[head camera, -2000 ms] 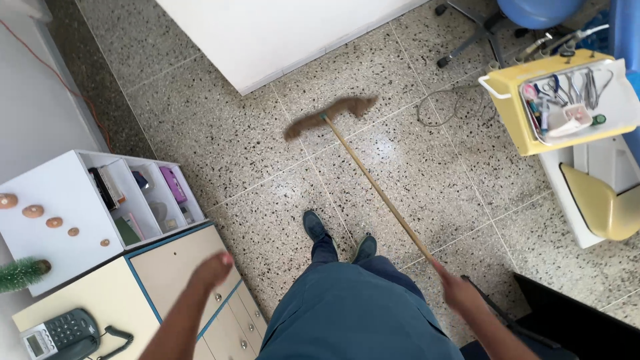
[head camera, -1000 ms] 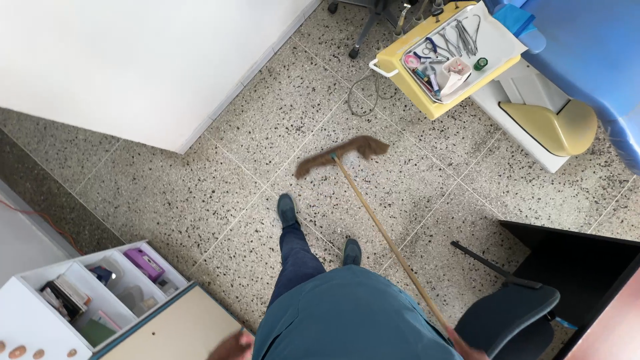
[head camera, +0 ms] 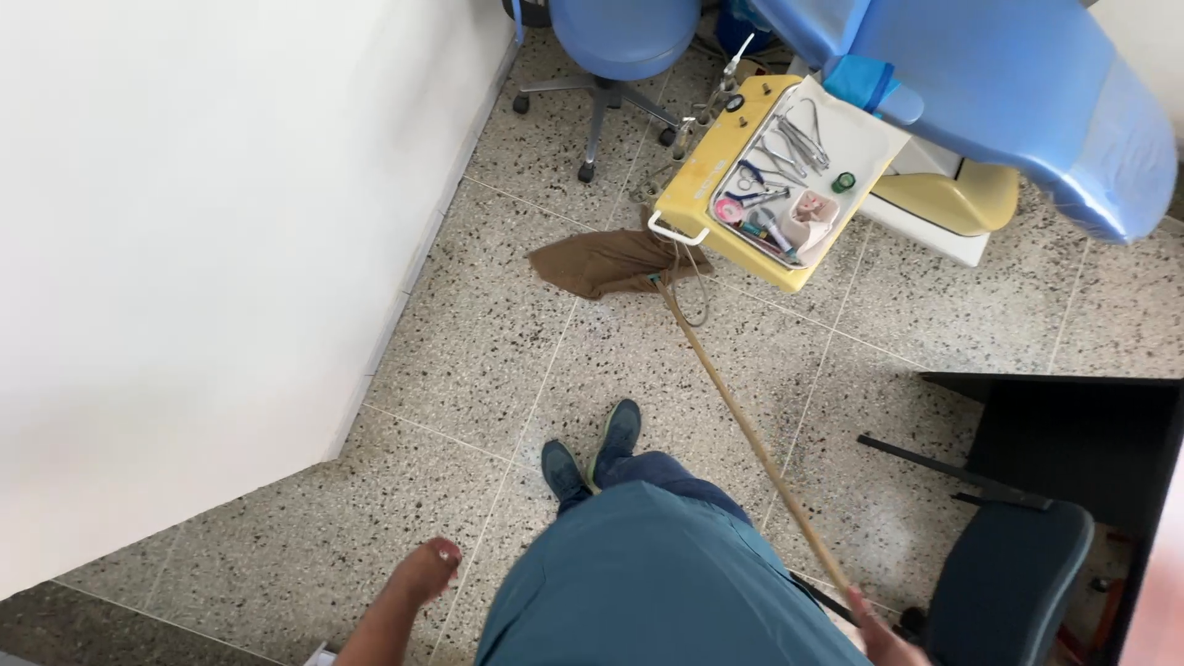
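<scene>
My right hand (head camera: 877,629), at the bottom right, is closed around the upper end of a long wooden pole (head camera: 749,430). The pole slants up and left to a brown cloth (head camera: 601,262) spread on the speckled floor, with a small teal piece where the two meet. Part of the cloth lies beneath the yellow instrument unit, and a thin cable loops beside it. My left hand (head camera: 433,567) hangs over the floor at lower left, away from the pole; its fingers are curled and whether it holds anything is unclear.
A metal tray of dental instruments (head camera: 786,157) tops the yellow unit (head camera: 740,250). Behind stand a blue wheeled stool (head camera: 624,32) and a blue dental chair (head camera: 999,83). A white wall (head camera: 213,250) borders the left. A dark chair (head camera: 1008,583) and black desk (head camera: 1064,435) are at right.
The brown cloth has moved across the floor to beside the yellow unit, and it appears more spread out. The view has shifted strongly; the white cabinet seen earlier is mostly out of frame.
</scene>
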